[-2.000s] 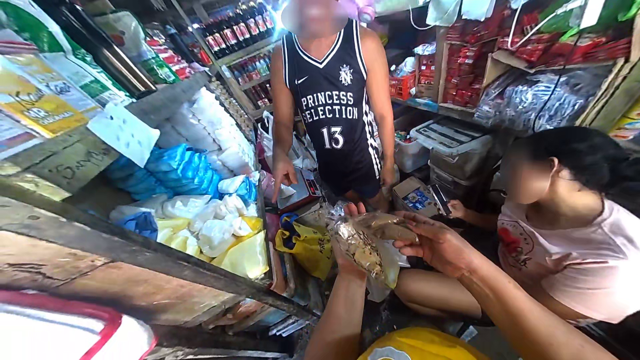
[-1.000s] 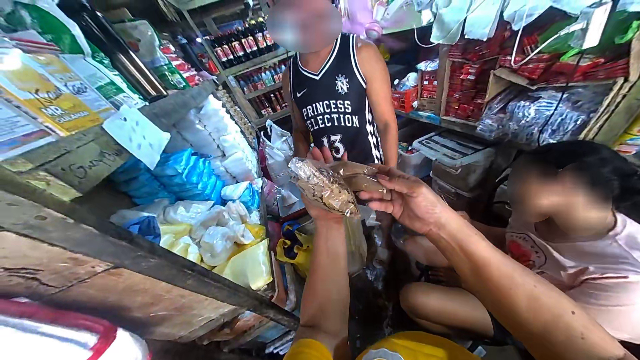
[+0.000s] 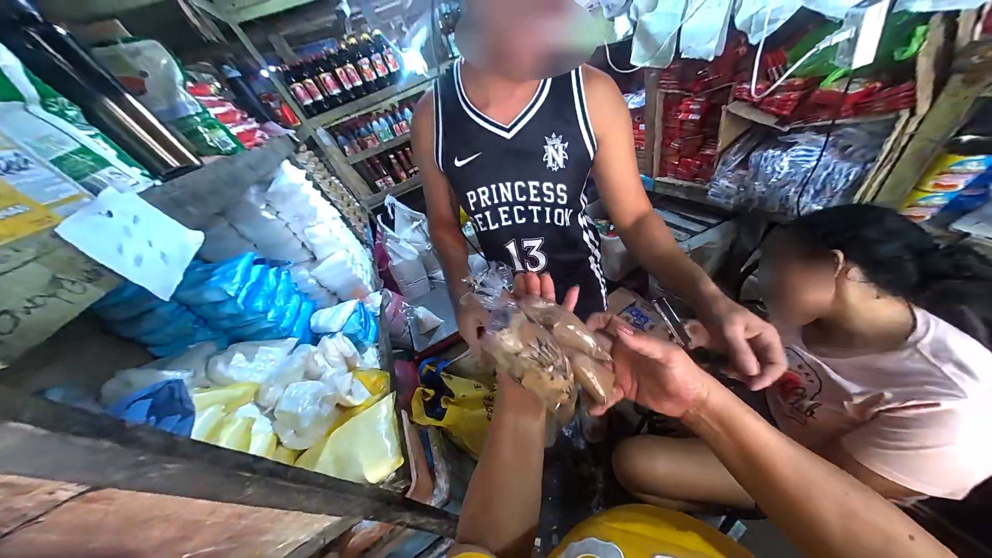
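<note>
Clear plastic bags with brown contents [image 3: 535,360] rest on my left hand [image 3: 542,291], whose raised fingertips show behind them; its palm is hidden beneath. My right hand [image 3: 659,372] is at the right side of the bags, fingers spread and palm toward them, its fingertips at the brown bags [image 3: 593,368]. Whether it grips them is not clear. A standing person in a black jersey [image 3: 519,163] faces me. That person's one hand [image 3: 474,322] is by the left side of the bags, and the other hand [image 3: 748,341] hangs to the right of my right hand.
A wooden bin [image 3: 232,473] at left holds white, blue and yellow plastic bags [image 3: 356,442]. A seated person in a pink shirt [image 3: 891,387] is close on the right, near a hand-held phone [image 3: 672,322]. Bottles [image 3: 341,74] line the back shelves; red packets [image 3: 686,132] fill others.
My right hand has opened its fingers beside the bags. The standing person's arm has come forward on the right, and that person's other hand is now near the bags.
</note>
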